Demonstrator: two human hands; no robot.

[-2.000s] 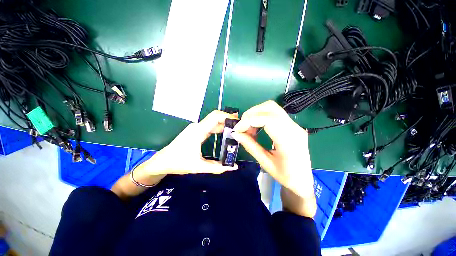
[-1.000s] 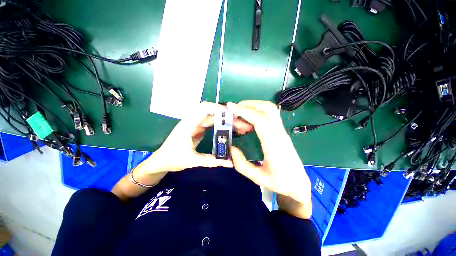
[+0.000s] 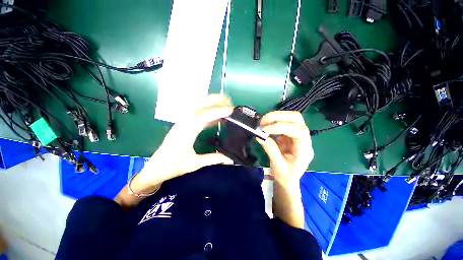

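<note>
A black port module [image 3: 237, 138] is held just above the near edge of the green mat, turned so its pale face strip [image 3: 245, 126] runs slantwise along its upper side. My left hand [image 3: 195, 139] holds its left side, with the fingers at the upper left corner and the thumb low. My right hand [image 3: 285, 143] grips the right end of the pale strip between thumb and fingers. The blue socket does not show from this angle. A long white label sheet [image 3: 190, 56] lies on the mat beyond my left hand.
Black cables with silver plugs [image 3: 45, 66] and a green tag [image 3: 42, 131] lie at left. More modules and cables [image 3: 355, 81] heap at right. A slim black tool [image 3: 258, 35] lies at the far middle. Blue bins [image 3: 325, 203] stand below the near edge.
The module has been turned from upright, with its blue socket showing, to a slant with the face seen nearly edge-on. My right hand has moved to the face's right end.
</note>
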